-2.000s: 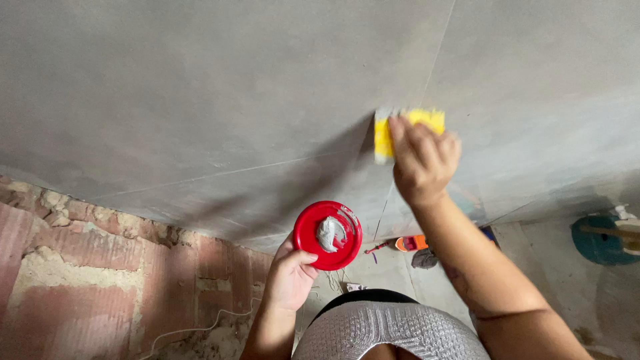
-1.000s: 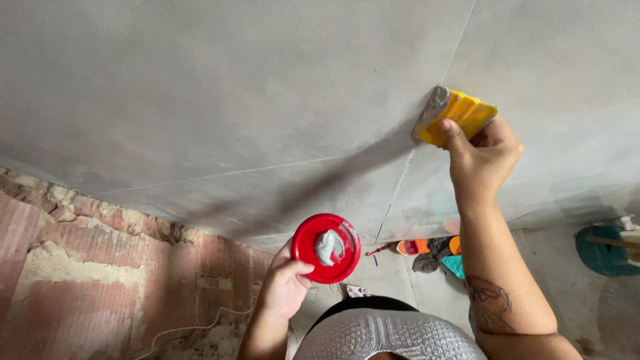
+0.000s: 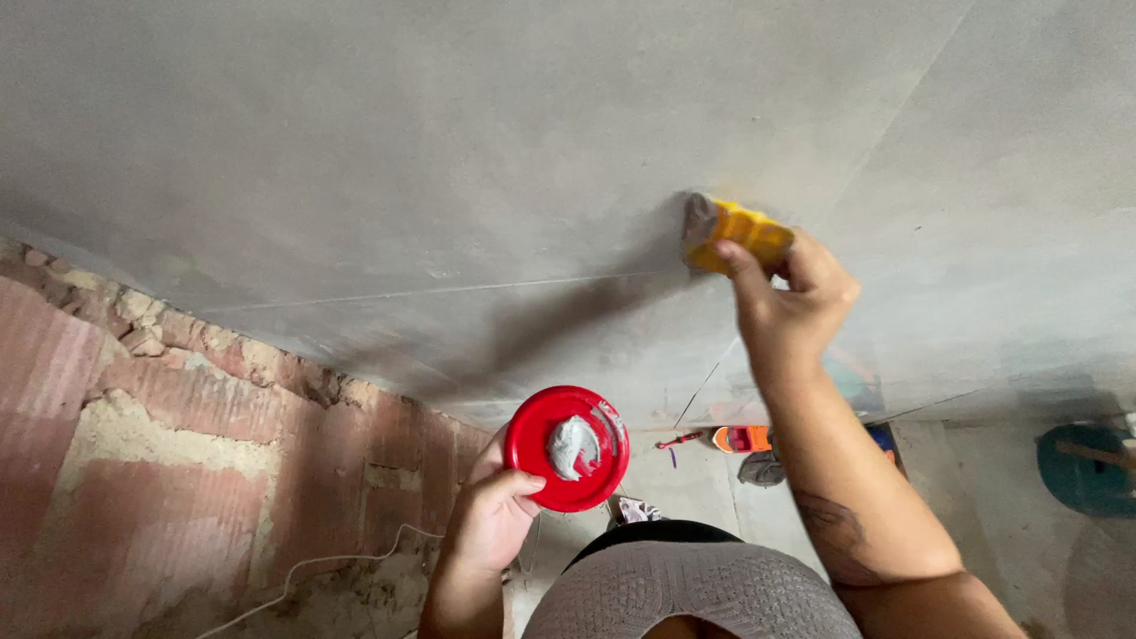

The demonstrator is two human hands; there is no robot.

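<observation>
My left hand grips the rim of a red round plastic lid in the lower middle of the view. On the lid lies a lump of pale grey paste, with a smear near the lid's right edge. Up and to the right, my right hand pinches a yellow plastic spreader. Grey paste coats the spreader's left edge, which is at the grey wall panel; whether it touches cannot be told. Thin joint lines cross the panel around the spreader.
A rough brick wall with crumbling mortar stands at the left, a white cable before it. On the floor below are an orange object, a dark cloth and a small red tool. A teal tub is at the far right.
My right hand with the spreader has moved left and lower on the panel since one second ago, off the slanting joint line. My left hand still holds the lid in about the same place.
</observation>
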